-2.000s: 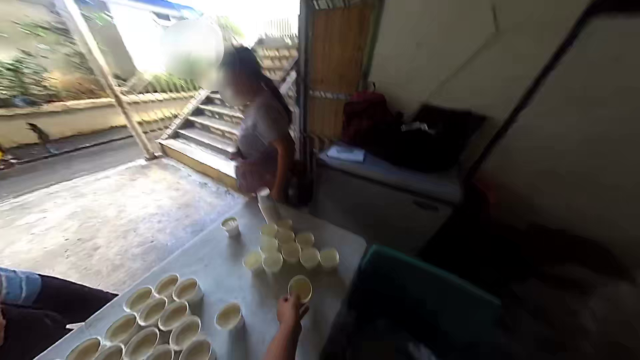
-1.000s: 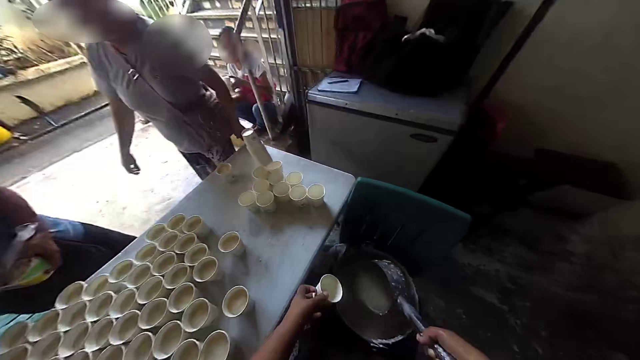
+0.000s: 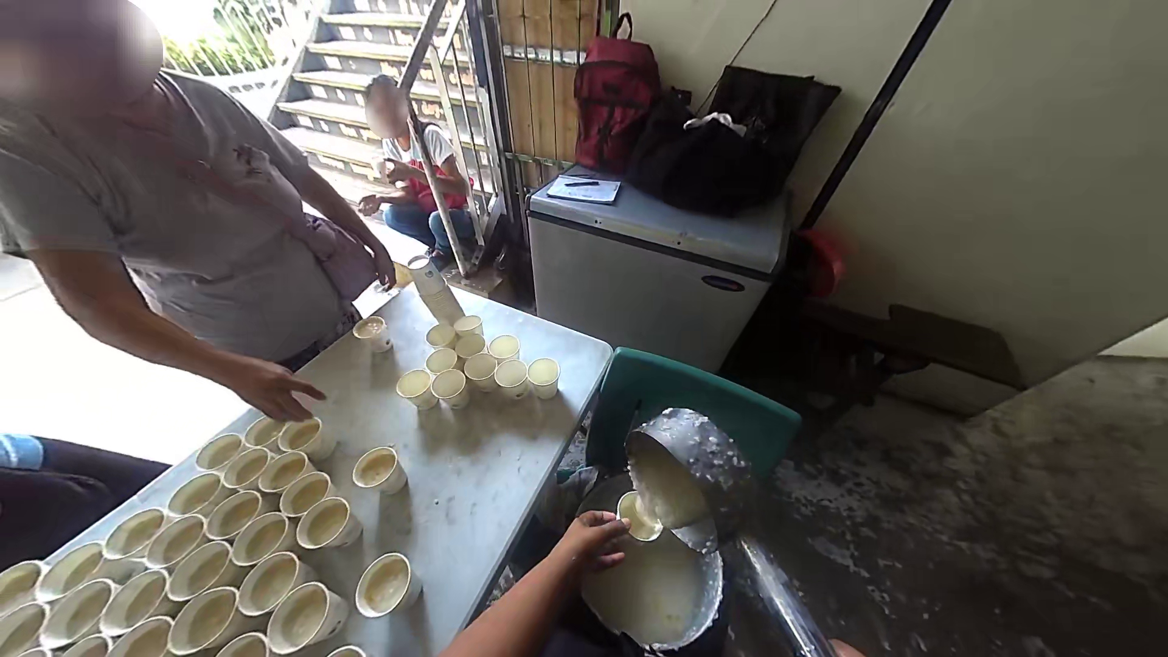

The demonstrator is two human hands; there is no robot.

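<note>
My left hand (image 3: 598, 540) grips a paper cup (image 3: 639, 516) over a large pot (image 3: 716, 584) of pale, thick porridge-like food. A big metal ladle (image 3: 698, 465), crusted with white bits, is tipped against the cup's rim and pale food runs from it. My right hand (image 3: 847, 649) shows only as a sliver at the bottom edge, at the end of the ladle's handle (image 3: 780, 593); its grip is mostly out of frame. On the metal-coloured table (image 3: 456, 493), many filled cups (image 3: 274, 584) stand in rows at left. A smaller group of cups (image 3: 479, 368) stands near the far corner, beside a leaning cup stack (image 3: 435, 290).
A person in a grey shirt (image 3: 201, 201) reaches over the left cups. Another person (image 3: 424, 178) crouches by the stair railing. A green plastic chair (image 3: 703, 392) stands beyond the pot. A chest freezer (image 3: 639, 274) holds a red backpack (image 3: 618, 100) and black bags (image 3: 721, 151).
The ladle has risen from inside the pot and is now tipped at the cup in my left hand. The person in grey has extended a hand over the left cups.
</note>
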